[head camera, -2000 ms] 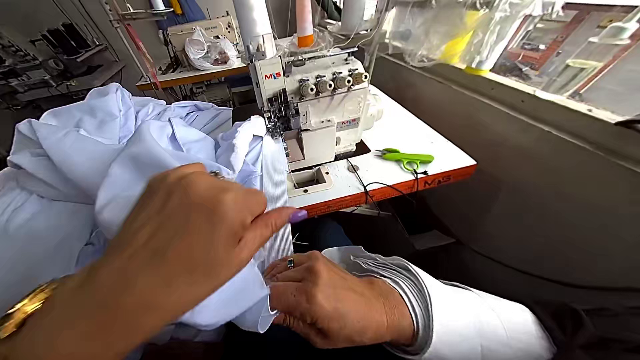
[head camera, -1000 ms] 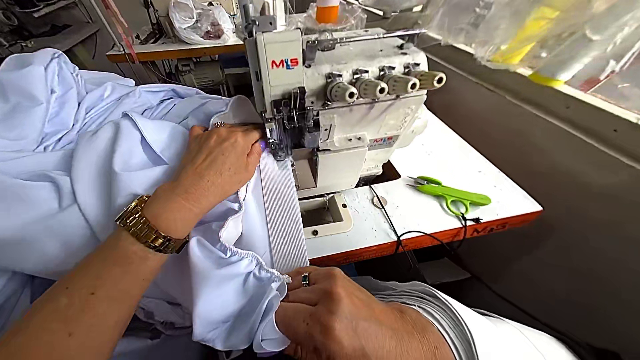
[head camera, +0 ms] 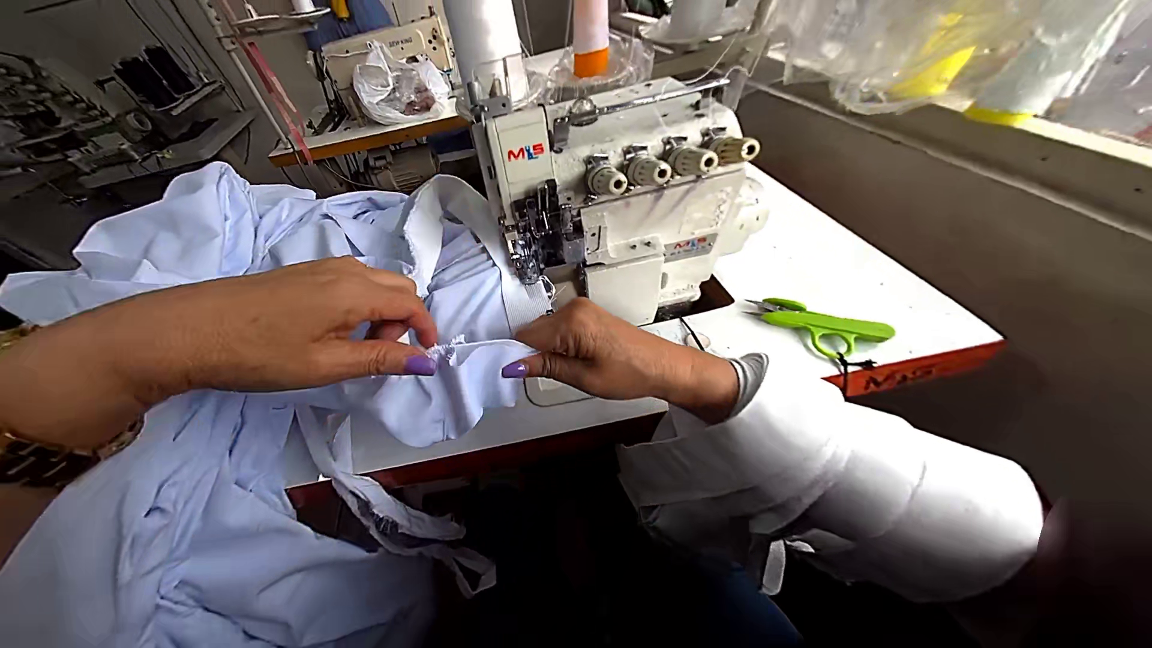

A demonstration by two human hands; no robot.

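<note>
Light blue fabric [head camera: 243, 486] lies bunched over the table's left part and hangs off its front. My left hand [head camera: 333, 328] pinches a frayed, gathered edge of it between thumb and fingers. Just to the right, my right hand [head camera: 589, 351] grips the same edge, thumb toward the left hand. White elastic band [head camera: 522, 292] runs down beside the needle area of a white overlock sewing machine [head camera: 630, 198], behind my hands. Green thread snips [head camera: 823, 326] rest on the white table [head camera: 864, 261], right of the machine. A loose fabric strip [head camera: 387, 517] dangles over the front edge.
Thread cones, one a white cone [head camera: 486, 45], stand behind the machine. A second sewing machine [head camera: 387, 54] and a plastic bag [head camera: 400, 85] are at the back left. Plastic-wrapped cones [head camera: 954, 63] lie along the ledge at the right, above a wall.
Both hands have come together on the fabric edge in front of the machine; the left was by the needle area and the right near the table's front. The loose strip now shows.
</note>
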